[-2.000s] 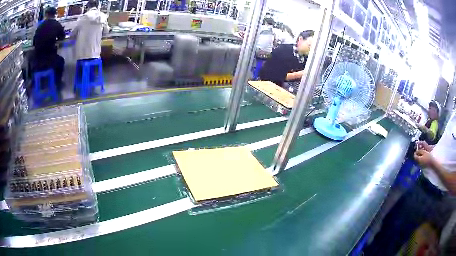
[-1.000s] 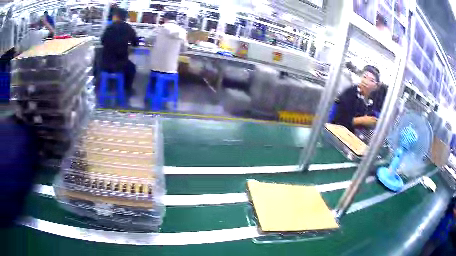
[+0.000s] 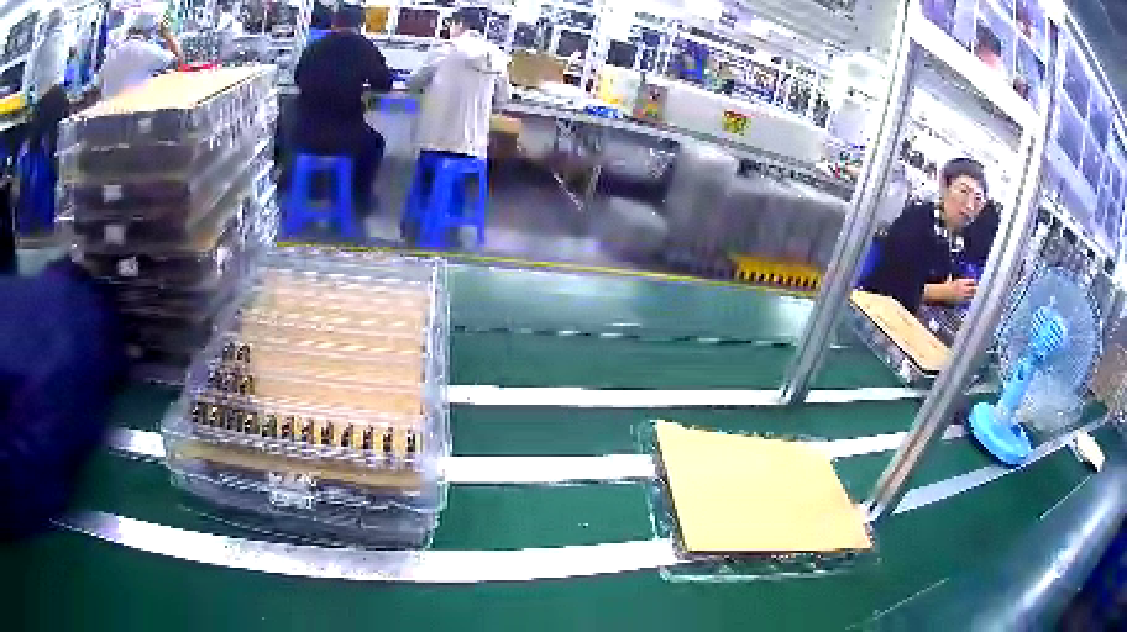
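A clear plastic tray lies on the green bench at left centre. Rows of small dark and brassy parts stand at its front and left; tan surface shows in the rest. A second clear tray with a flat tan cardboard sheet on top lies to its right. A tall stack of clear trays with a tan sheet on top stands behind at the left. Neither of my hands is in view.
A dark blue blurred shape fills the left edge. Metal posts rise from the green bench. A light blue fan stands at right. A seated person is behind another sheet-topped tray. Two people sit on blue stools beyond.
The view has swung left, so the trays and fan appear further right. The tray stack and the dark blue shape have come into view; the person at the right edge has left it.
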